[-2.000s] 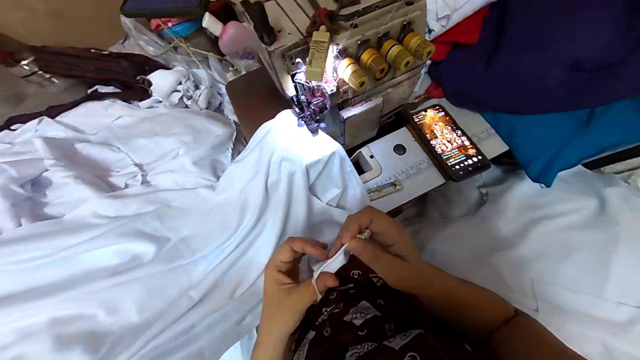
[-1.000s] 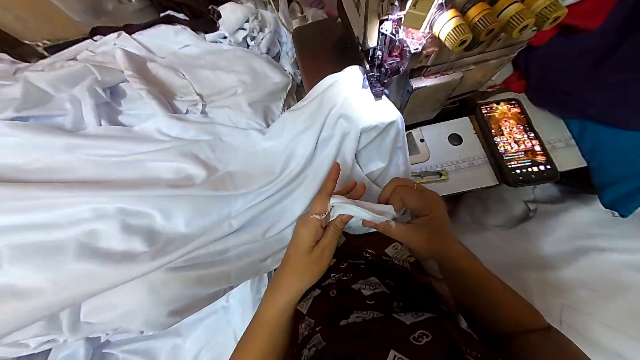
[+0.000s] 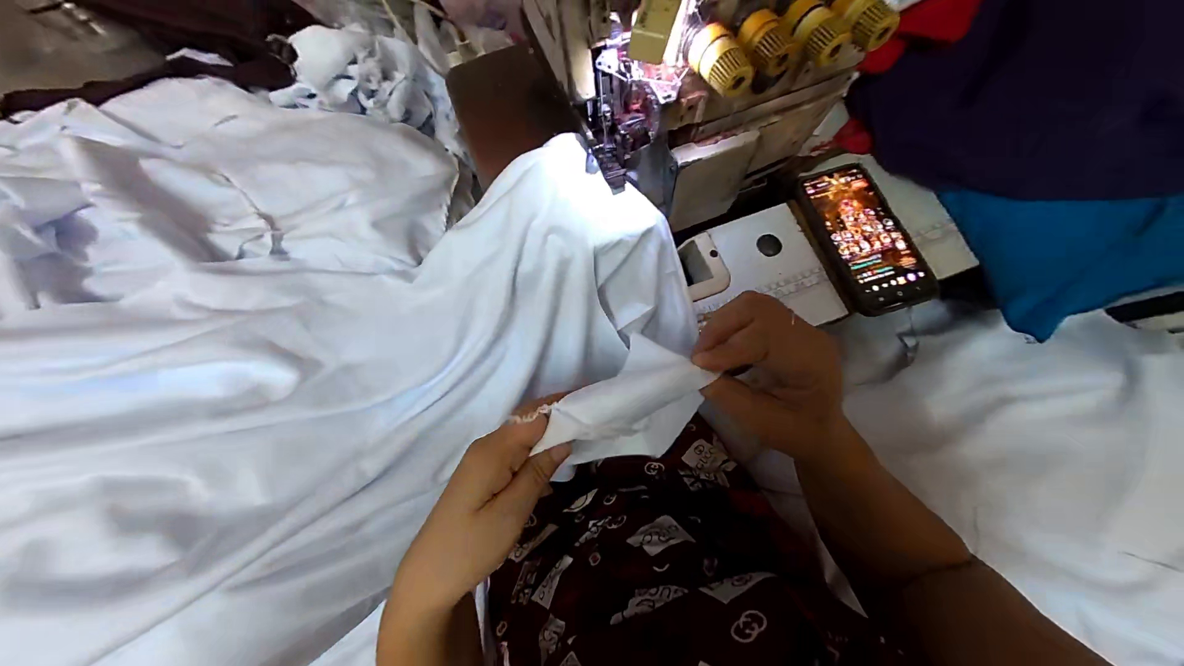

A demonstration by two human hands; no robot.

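Note:
A small folded piece of white fabric (image 3: 629, 402) is stretched between my two hands above my lap. My left hand (image 3: 490, 495) pinches its lower left end, where a rough thread edge shows at the fingers. At the upper right corner, my right hand (image 3: 772, 375) grips it between thumb and fingers. Behind them a large white cloth (image 3: 370, 370) spreads to the left and runs up under the lit presser foot (image 3: 612, 166) of an overlock sewing machine (image 3: 703, 120).
A smartphone (image 3: 868, 236) with a lit screen lies right of the machine's white plate (image 3: 777, 259). Dark purple cloth (image 3: 1017, 102) and blue cloth (image 3: 1064, 250) are piled at the upper right. More white cloth (image 3: 1036, 444) lies at the right, and crumpled white scraps (image 3: 361, 74) at the upper left.
My hands have moved apart, and the small fabric piece, bunched between my fingers before, is now spread out between them. The view has shifted to the left.

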